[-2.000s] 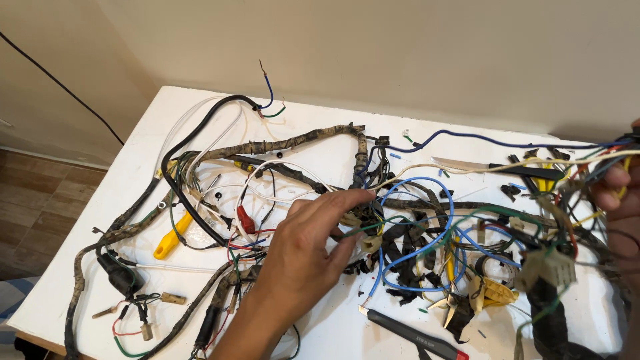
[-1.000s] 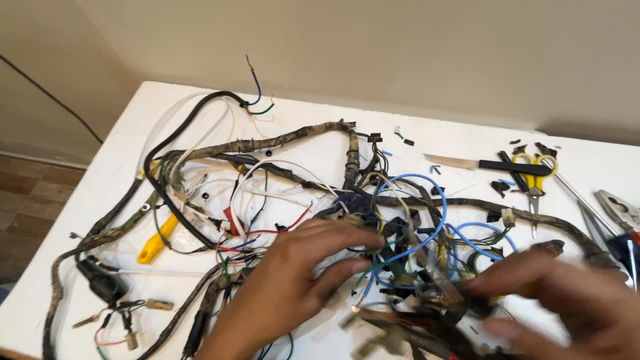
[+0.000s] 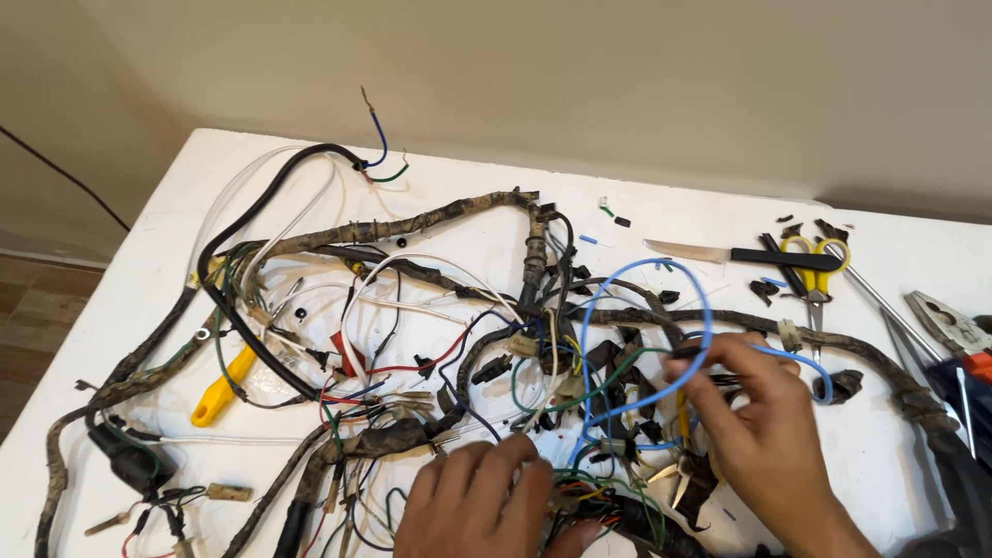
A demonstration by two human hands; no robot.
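Note:
An old taped wiring harness (image 3: 442, 213) spreads over a white table. My right hand (image 3: 763, 418) pinches the dark end of a green wire (image 3: 612, 380) between thumb and forefinger, beside a loop of blue wire (image 3: 704, 298). Low in the view, my left hand (image 3: 480, 504) rests over a bundle of thin coloured wires (image 3: 597, 496); its fingertips are bent down, and whether they grip anything is hidden. Pale plastic connectors (image 3: 571, 387) and scraps of black tape lie between the hands.
A knife (image 3: 744, 256), yellow-handled scissors (image 3: 815, 271) and pliers (image 3: 949, 322) lie at the right. A yellow-handled tool (image 3: 225, 387) lies among wires at the left. A black cable (image 3: 225, 256) curves at the back left, and a wall stands behind the table.
My left hand has moved down toward the near edge of the view. My right hand, blurred low at the right a second ago, now pinches a wire end near the blue loop.

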